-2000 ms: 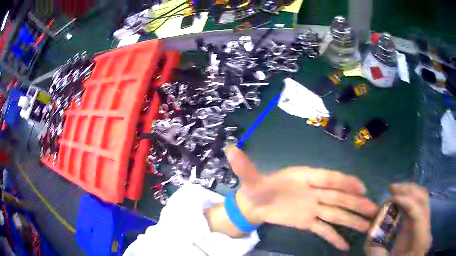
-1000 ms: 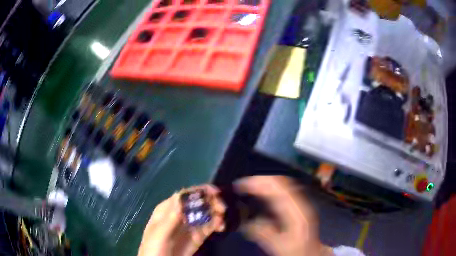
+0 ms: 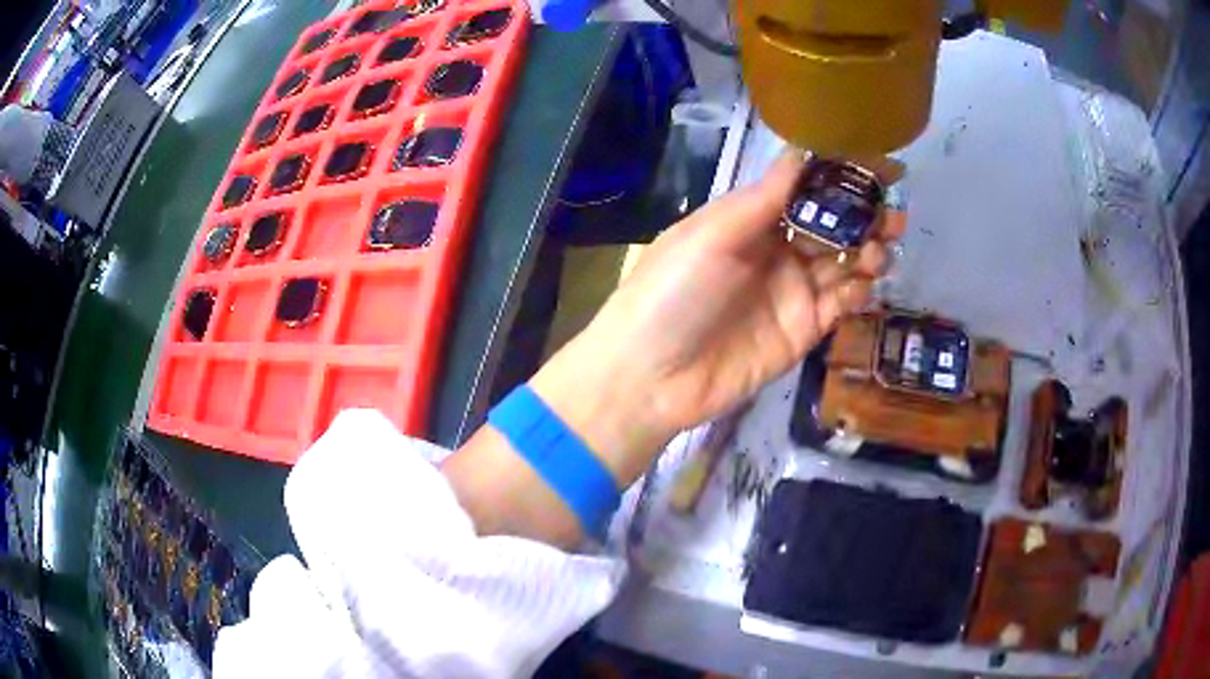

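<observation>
My left hand (image 3: 717,305), with a blue strap on the wrist, is palm up above the white machine top and holds a watch case (image 3: 835,206) at its fingertips. The case's open inside, with dark and silver parts, faces up. It is just below the gold-coloured cylindrical head (image 3: 839,73). A second watch case (image 3: 925,356) lies in the brown press fixture (image 3: 849,398), below my fingers. My right hand is not in view.
A red tray (image 3: 376,422) with watches in many compartments stands on the green mat at the left. A black block (image 3: 863,564) and more brown fixture pieces (image 3: 1042,584) lie on the white machine top (image 3: 989,199). Screens with orange tails (image 3: 173,544) are at the lower left.
The view has turned towards the machine. My left hand has moved from the bench side to over the machine top, still holding a watch case. My right hand has left the picture.
</observation>
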